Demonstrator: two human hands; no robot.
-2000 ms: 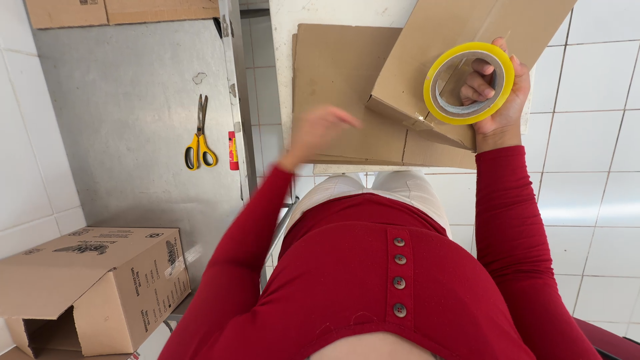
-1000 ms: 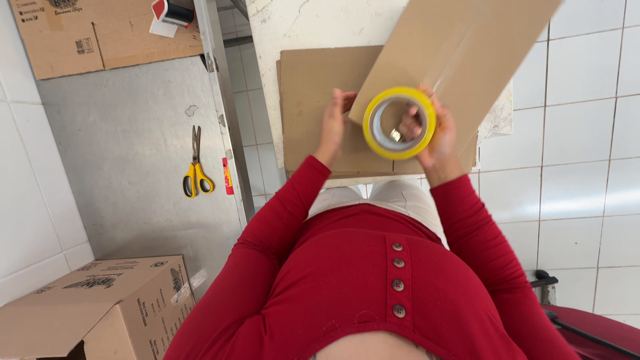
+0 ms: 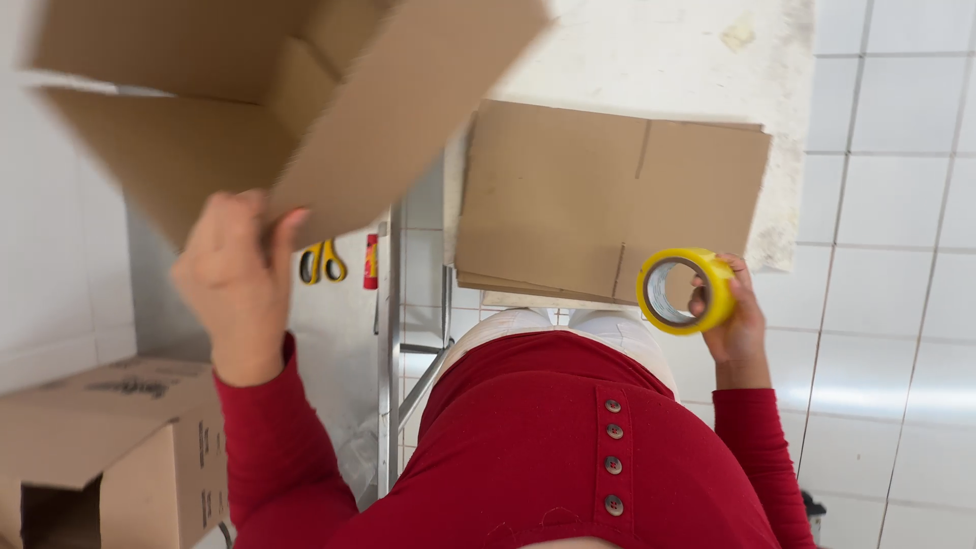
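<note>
My left hand [image 3: 240, 267] pinches the edge of a raised cardboard box [image 3: 404, 114] at the upper left; the box stands with an open side toward me and is blurred. My right hand [image 3: 736, 320] holds a roll of yellow-edged packing tape [image 3: 686, 291], with fingers through its core. Between the hands, flattened cardboard sheets [image 3: 557, 191] lie stacked on the white table [image 3: 671, 69]. Yellow-handled scissors [image 3: 323, 262] lie below the raised box, their blades hidden by it. A red and yellow tube [image 3: 370, 261] is beside them.
At the lower left stands another cardboard box [image 3: 137, 404] with printing and an opening. A metal table [image 3: 328, 328] with a raised metal edge runs between it and the white table. A tiled wall is at the left and a tiled floor [image 3: 869, 305] at the right.
The cardboard box has moved from above the stacked sheets to the upper left, with my left hand on its edge. My right hand has moved right with the tape roll.
</note>
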